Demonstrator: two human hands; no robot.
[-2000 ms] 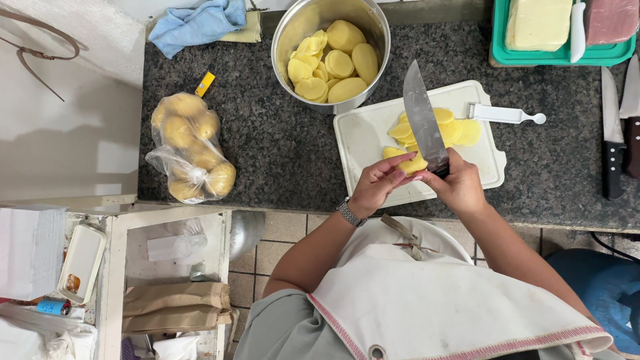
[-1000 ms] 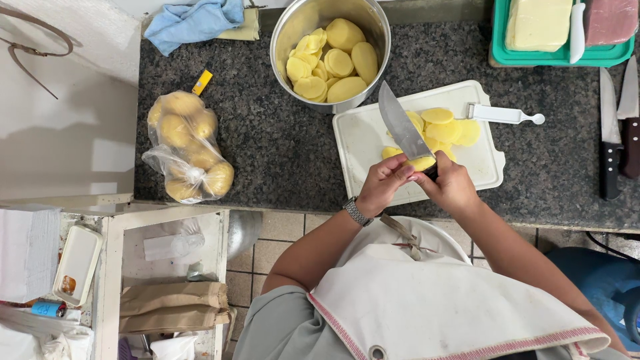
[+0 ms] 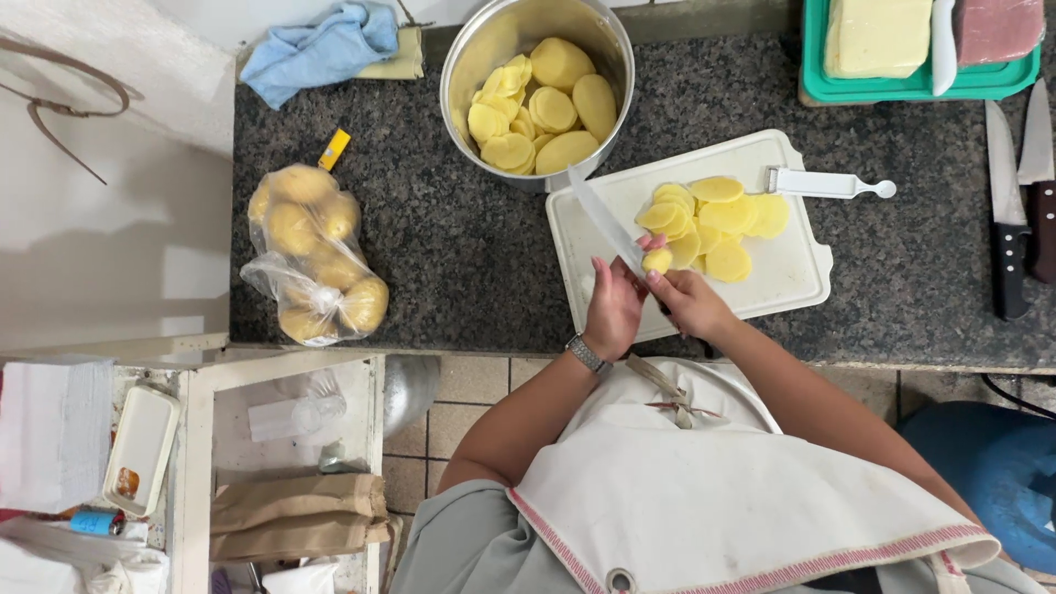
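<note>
Over the white cutting board [image 3: 577, 272], my right hand [image 3: 689, 305] grips a kitchen knife [image 3: 606, 219] whose blade points up and left toward the pot. My left hand [image 3: 615, 305] is at the blade, palm partly turned up, fingers behind it. A small yellow piece of peeled potato [image 3: 657, 261] lies against the blade between the hands; which fingers bear it is unclear. Several potato slices [image 3: 726, 214] are spread on the board beside a white peeler [image 3: 817, 183]. A metal pot [image 3: 615, 91] behind the board holds more slices and peeled potatoes.
A knotted plastic bag of potatoes [image 3: 318, 256] and a yellow object [image 3: 334, 149] lie left on the granite counter. Behind them is a blue cloth [image 3: 318, 54]. A green tray [image 3: 866, 87] with wrapped blocks stands back right, near two knives [image 3: 1002, 165]. An open cabinet is below left.
My left hand has turned and opened its fingers. The knife has swung down and left, and the potato piece at the blade looks smaller. Slices on the board are spread more widely than two seconds ago.
</note>
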